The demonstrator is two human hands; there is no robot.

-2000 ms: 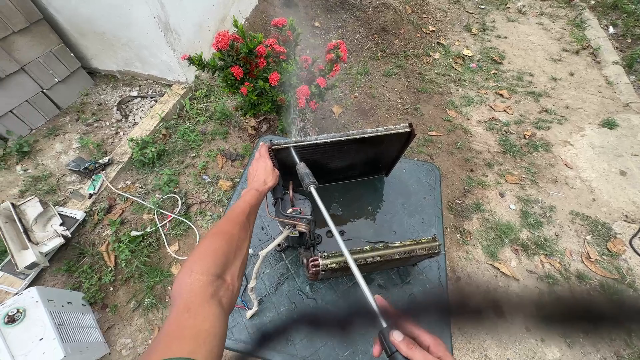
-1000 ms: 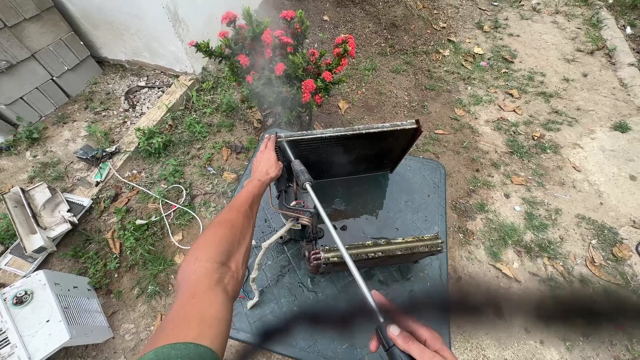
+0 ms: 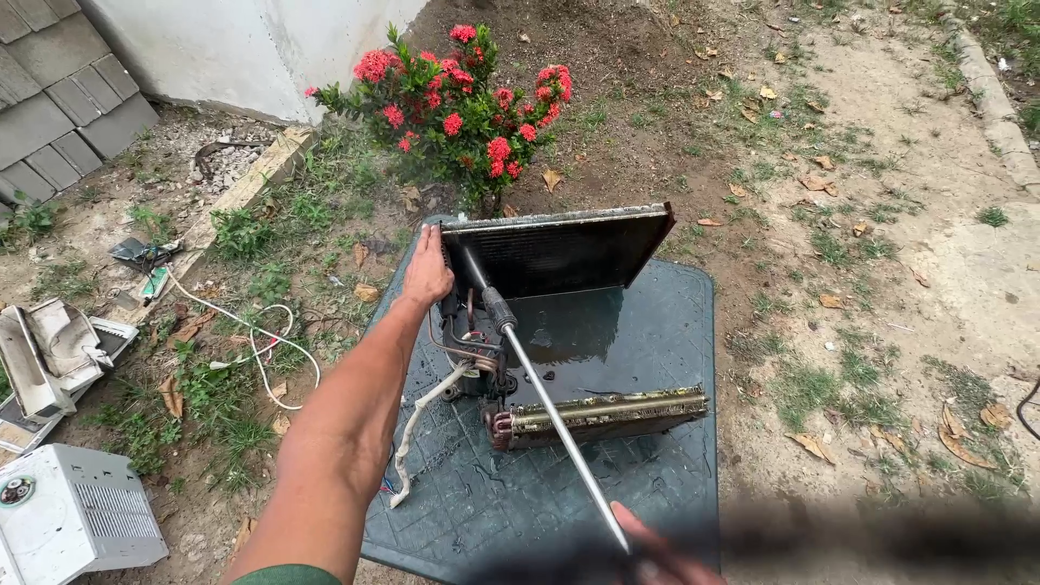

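Note:
My left hand (image 3: 428, 272) holds the left end of the upright condenser coil (image 3: 561, 252) of a stripped air conditioner. My right hand (image 3: 658, 552), partly hidden by a dark blur, is round the rear of a pressure washer's metal lance (image 3: 561, 422). Spray leaves the nozzle (image 3: 496, 307) toward the coil's dark inner face, near its left end. Copper tubes (image 3: 470, 348) and a dark compressor lie between this coil and a smaller finned evaporator coil (image 3: 609, 414) nearer me. A wrapped cable (image 3: 418, 414) hangs from the tubing. Everything rests on a wet green plastic table (image 3: 650, 487).
A red-flowered bush (image 3: 463, 114) stands just beyond the table. On the ground at left are a white casing (image 3: 77, 516), dirty plastic parts (image 3: 53, 357), a white cord (image 3: 244, 321) and a wooden beam (image 3: 244, 195). Concrete blocks (image 3: 61, 106) are stacked by the wall.
The spray mist, which rose behind the coil's left end in front of the bush, is fainter now. My left hand stays on the coil and my right on the lance.

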